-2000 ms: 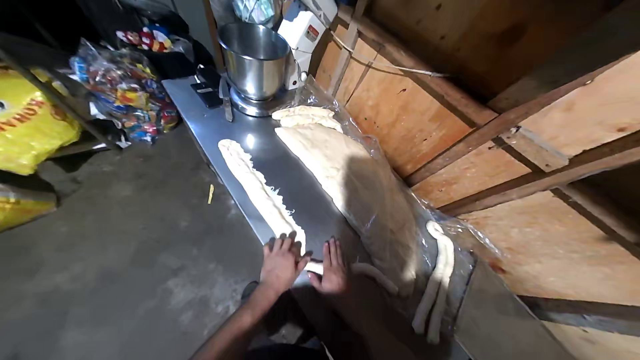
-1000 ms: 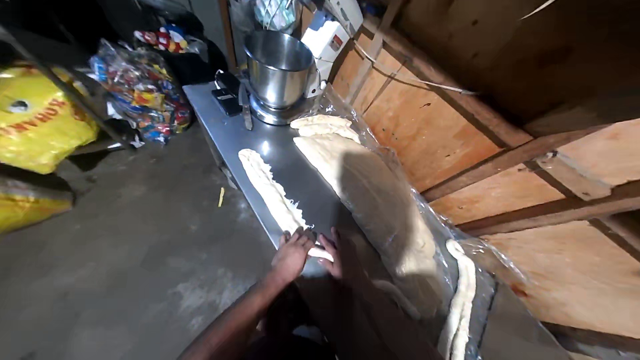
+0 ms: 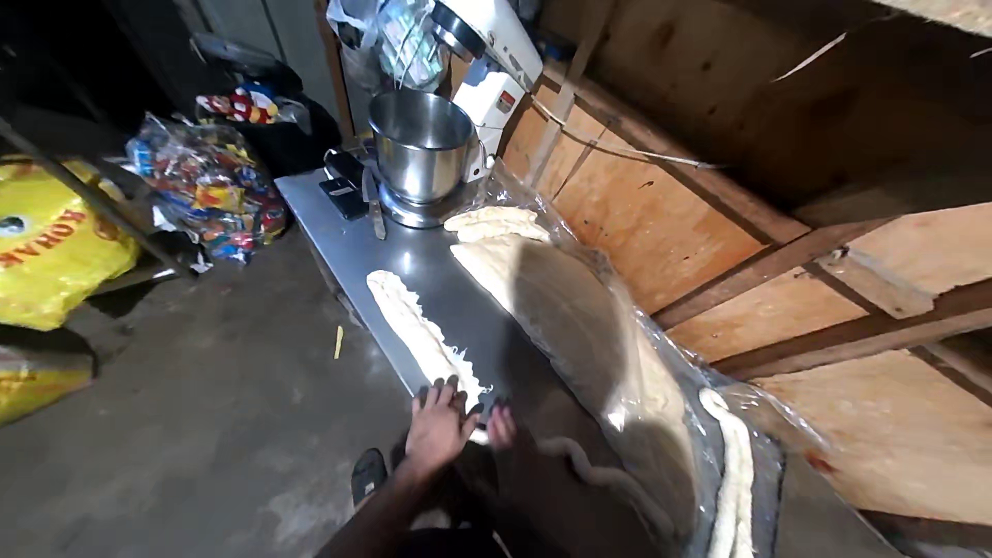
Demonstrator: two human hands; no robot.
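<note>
A long strip of pale dough [image 3: 418, 329] with a ragged right edge lies along the left side of the metal table [image 3: 349, 256]. My left hand [image 3: 440, 422] rests on its near end, fingers spread a little. Beside it, my right hand [image 3: 502, 426] is partly in shadow near the same end; whether it grips dough cannot be told. A thin dough rope [image 3: 589, 465] runs from near my right hand to the right. Under clear plastic, a large sheet of dough [image 3: 566, 302] spreads over the table's middle. Two joined dough ropes [image 3: 735, 473] lie at the right.
A steel mixing bowl [image 3: 422, 143] sits on a white stand mixer [image 3: 496, 85] at the far end. A knife [image 3: 373, 205] and a black phone [image 3: 345, 198] lie to its left. The wooden wall [image 3: 659, 209] borders the table's right side. Yellow bags [image 3: 54, 240] stand at the left.
Both hands stay around the near end of the dough strip. My left hand lies flatter on the dough than a second ago. The view has shifted somewhat.
</note>
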